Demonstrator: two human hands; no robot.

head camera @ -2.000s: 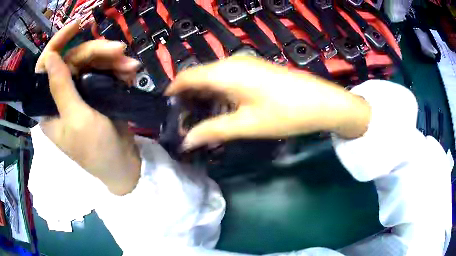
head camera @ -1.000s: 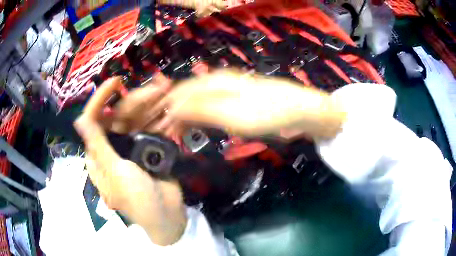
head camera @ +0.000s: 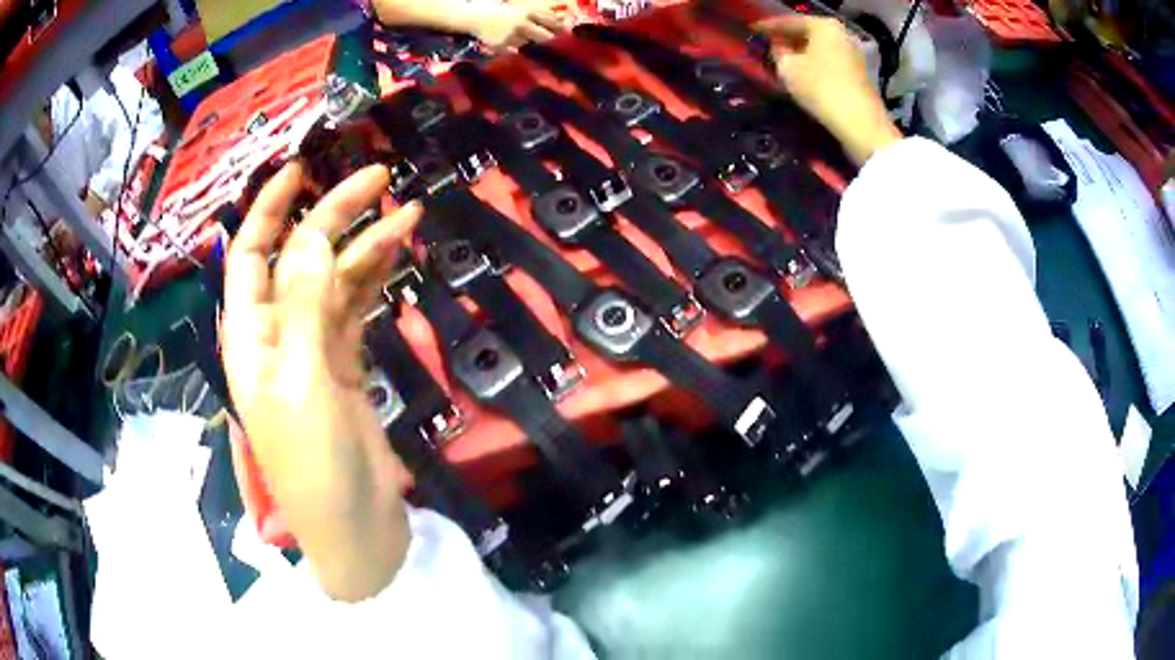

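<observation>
Smartwatches with black straps lie face down in rows over an orange-red tray (head camera: 515, 445), their round sensor rings showing. One watch (head camera: 613, 320) near the middle has a brighter ring. Silver buckles (head camera: 754, 415) hang at the tray's near edge. My left hand (head camera: 316, 361) is raised over the tray's left side, fingers apart, with nothing seen in it. My right hand (head camera: 831, 80) reaches to the tray's far right corner, fingers partly bent over the watches there. Its fingertips are small and blurred, so I cannot tell whether it holds anything.
Another person's hand (head camera: 522, 23) is at the tray's far edge. An orange-red tray with white strips (head camera: 245, 116) stands at the back left. Scissors (head camera: 133, 361) lie at the left. A clear bottle (head camera: 954, 77) is behind right. White paper (head camera: 1121, 245) lies along the right edge.
My hands have moved apart, the right one to the far right corner. The watch seen at my left hand earlier is no longer there. Another person's hand has appeared at the back.
</observation>
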